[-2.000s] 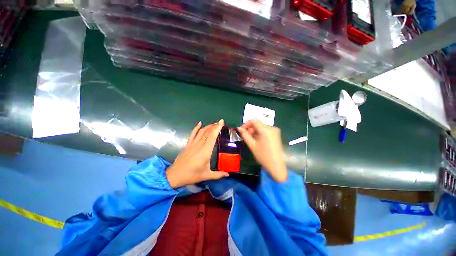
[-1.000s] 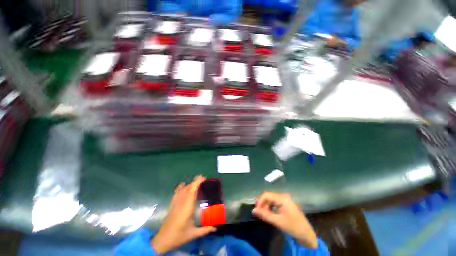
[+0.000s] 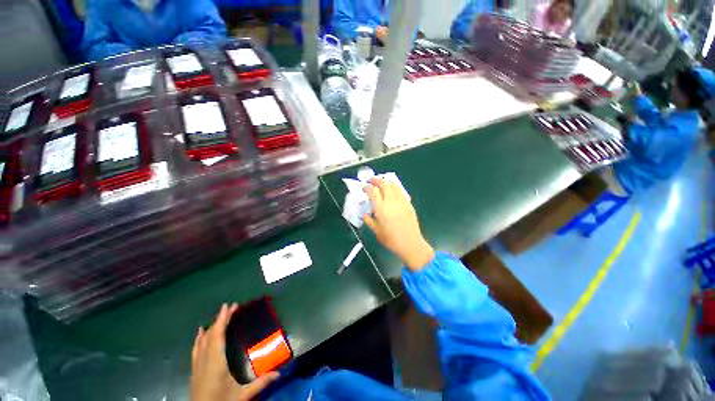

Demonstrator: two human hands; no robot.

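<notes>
My left hand holds a handheld device at the bench's near edge. Its dark screen faces up above a bright orange-red lower part. My right hand reaches over the white tissue beside the solvent bottle, its fingertips on or just above the tissue. The fingers partly hide the bottle and tissue, so I cannot tell whether they grip anything. A white card lies on the green mat. A small white stick lies right of the card.
A tall stack of clear blister trays with devices stands at left. A grey post rises behind the bottle. Another tray of devices lies far right. Brown boxes are below the bench edge. Blue-coated workers are at the back and right.
The view has turned to the right. My right hand has moved from beside the device out to the tissue and bottle. My left hand still holds the device.
</notes>
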